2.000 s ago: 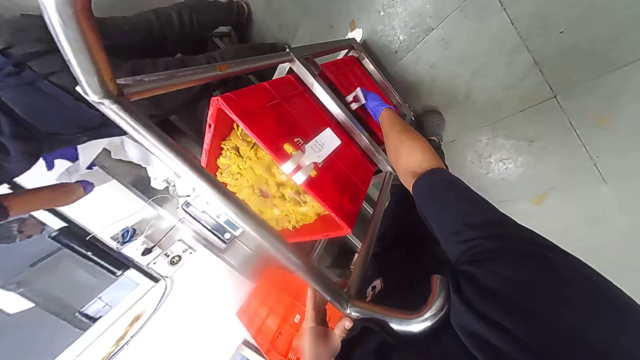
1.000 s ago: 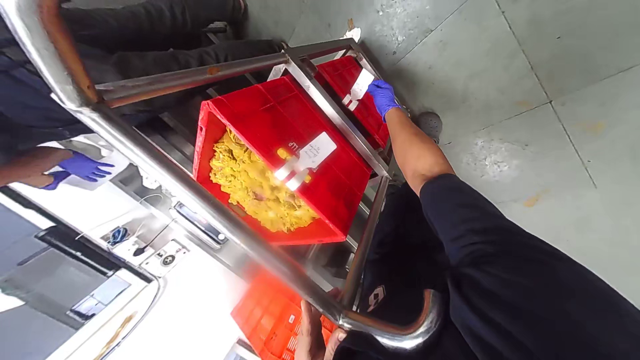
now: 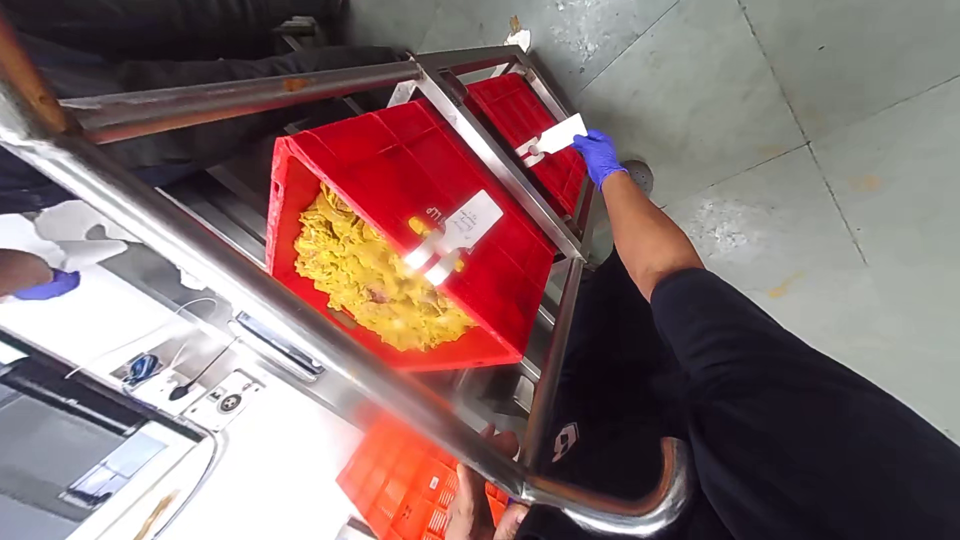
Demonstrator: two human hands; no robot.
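Note:
My right hand (image 3: 598, 156), in a blue glove, has its fingertips on the end of a white tag (image 3: 562, 135) strapped to a lower red plastic crate (image 3: 506, 112). A larger red crate (image 3: 420, 165) in the metal cart holds yellow, wet-looking food pieces (image 3: 375, 289). Another white tag (image 3: 474, 219), bearing writing, hangs on its side. At the bottom, what seems to be my left hand (image 3: 471, 506), largely bare, is at the edge of an orange crate (image 3: 409, 476). The cart bar and the frame edge partly hide it, so its grip is unclear.
The cart's steel rail (image 3: 300, 315) crosses the view, ending in a curved handle (image 3: 645, 510). A co-worker's gloved hand (image 3: 49, 285) is beyond it at left. A white work surface (image 3: 277, 465) bears cables and a socket plate (image 3: 225, 399). Grey floor lies at right.
My right hand has shifted slightly right, and the lower crate's tag now stretches out toward it. The co-worker's gloved hand has moved left since a second ago.

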